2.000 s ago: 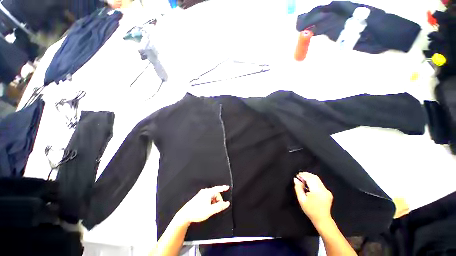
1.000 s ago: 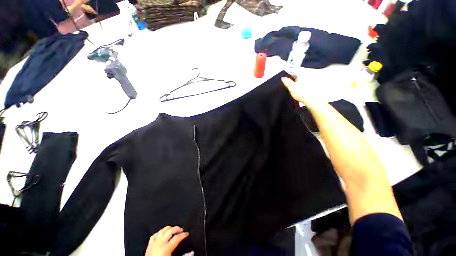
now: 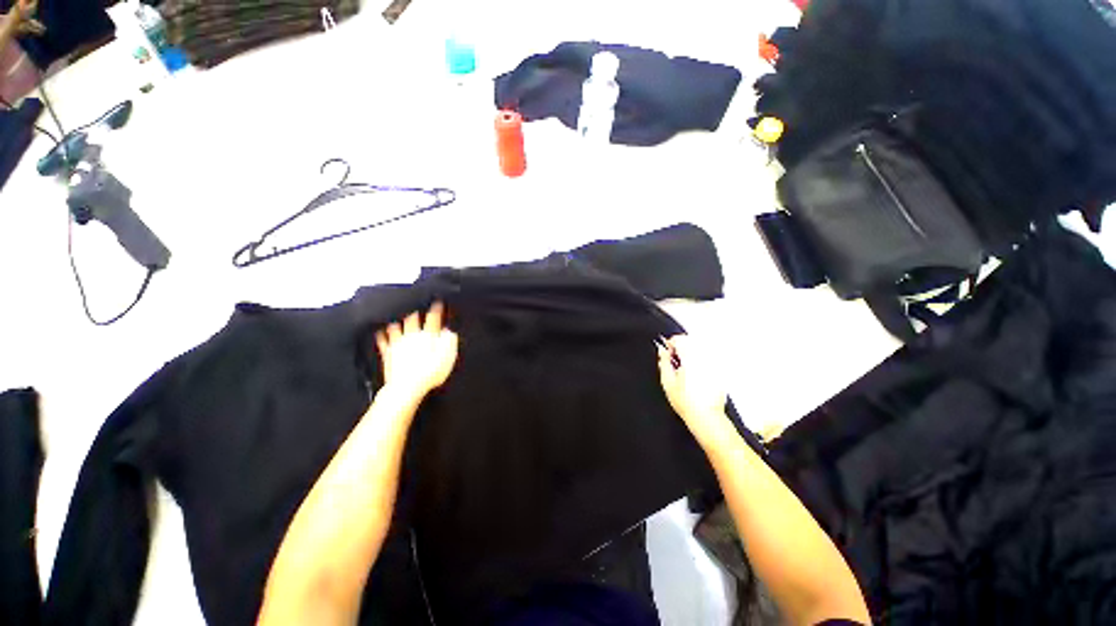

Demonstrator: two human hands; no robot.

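Observation:
The black zip-front jacket point(image 3: 539, 428) lies spread on the white table, its right part folded over, with one sleeve point(image 3: 661, 259) showing beyond it. My left hand point(image 3: 420, 351) rests on the jacket near its upper middle, fingers spread on the cloth. My right hand point(image 3: 688, 382) is at the jacket's right edge with a small dark tool, probably thread snips point(image 3: 669, 353), in its fingers. Whether it also grips the cloth cannot be told. Part of the pale zipper line point(image 3: 421, 575) shows low down.
A black hanger point(image 3: 349, 220), a red thread cone point(image 3: 510, 144) and a clear bottle point(image 3: 598, 98) lie or stand beyond the jacket. A grey-gripped tool point(image 3: 122, 220) is upper left. A black bag point(image 3: 881, 202) and dark garments point(image 3: 979, 428) are at the right.
The view has shifted right. My left hand has moved up the jacket from its lower part. My right hand has come down and nearer from the far edge, and the cloth's right part is rearranged.

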